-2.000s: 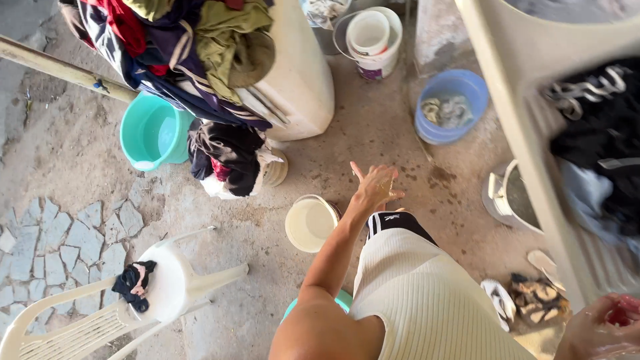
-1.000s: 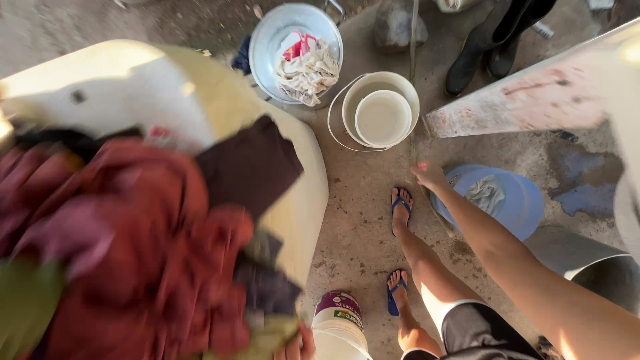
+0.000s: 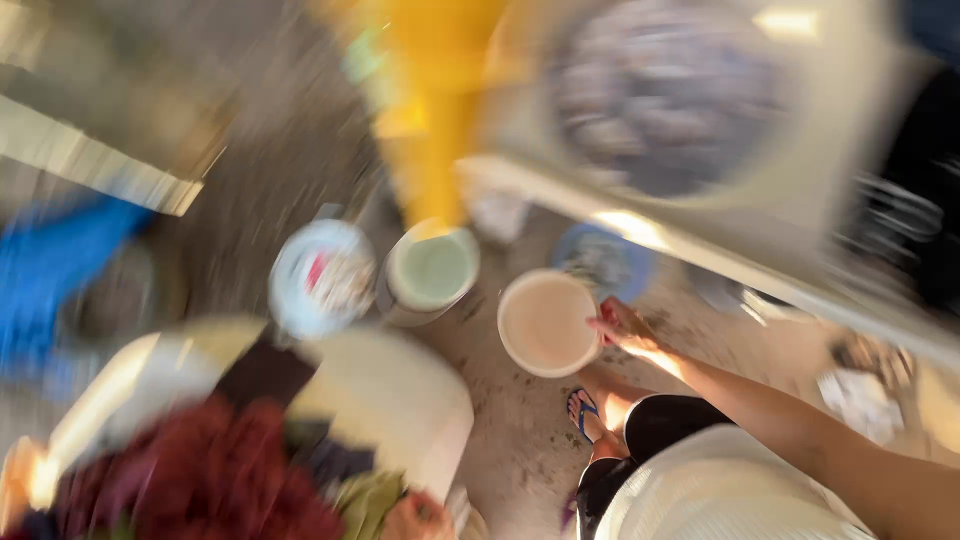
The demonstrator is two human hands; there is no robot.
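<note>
My right hand (image 3: 621,326) grips the rim of a pale round plastic container (image 3: 550,322), held above the floor. Behind it, partly covered, is a blue basin (image 3: 626,262) with cloth in it. My left hand (image 3: 420,516) is at the bottom edge, beside an olive cloth (image 3: 367,502); its fingers look bent, and blur hides whether they hold the cloth. A heap of dark red clothes (image 3: 225,472) lies to its left on a cream-coloured surface (image 3: 397,397).
A light bucket (image 3: 431,270) stands beyond the cream surface, beside a light blue basin (image 3: 322,281) with pale and red cloth. A blurred yellow object (image 3: 442,97) rises behind the bucket. At upper right, a pale surface (image 3: 817,97) carries dark clothes (image 3: 915,202).
The view has swung strongly. My right hand, near the blue basin a second ago, now holds the pale container. The smaller container seen inside the bucket before is no longer there.
</note>
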